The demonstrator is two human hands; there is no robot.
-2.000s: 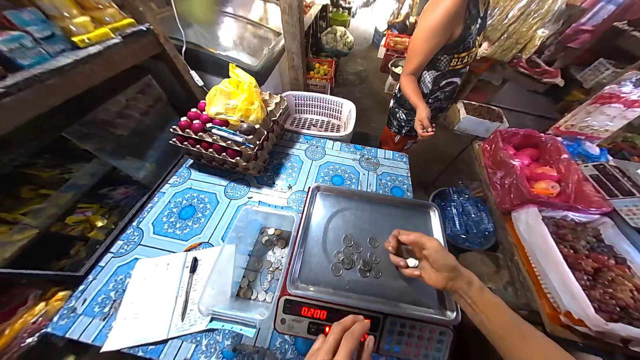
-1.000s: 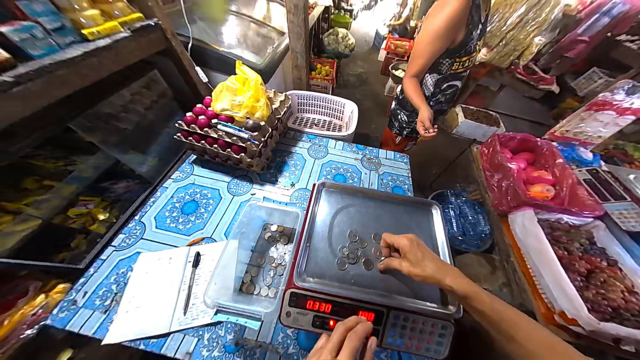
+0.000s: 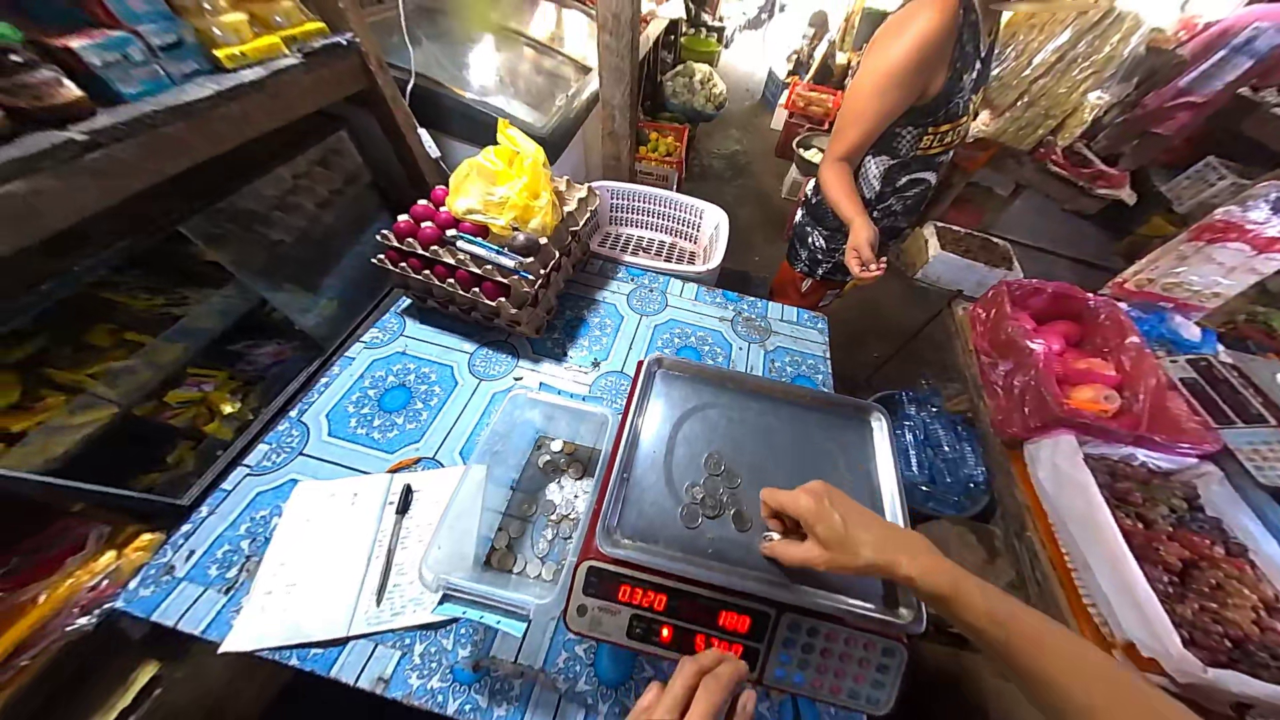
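A digital weighing scale (image 3: 660,400) with a steel pan stands on a table with a blue patterned cover. Several coins (image 3: 712,490) lie grouped on the pan. My right hand (image 3: 820,525) is just right of them, low over the pan, fingers curled around at least one coin (image 3: 770,537). At the bottom edge, my left hand (image 3: 697,688) touches the front of the scale by its lit red display (image 3: 660,612); its fingers are slightly bent and hold nothing visible. Left of the scale, a clear plastic container (image 3: 470,510) has many loose coins inside.
An open notebook (image 3: 310,560) with a black pen (image 3: 394,540) lies at the left. Egg trays (image 3: 530,310) with magenta eggs and a yellow plastic bag (image 3: 505,185) stand behind, beside a white basket (image 3: 660,225). A person (image 3: 900,130) stands beyond the table. Grapes (image 3: 1180,570) fill a box at right.
Fewer coins lie on the scale pan than two seconds ago. My right hand has turned from palm-up to fingers curled downward. My left hand has stayed at the scale's front.
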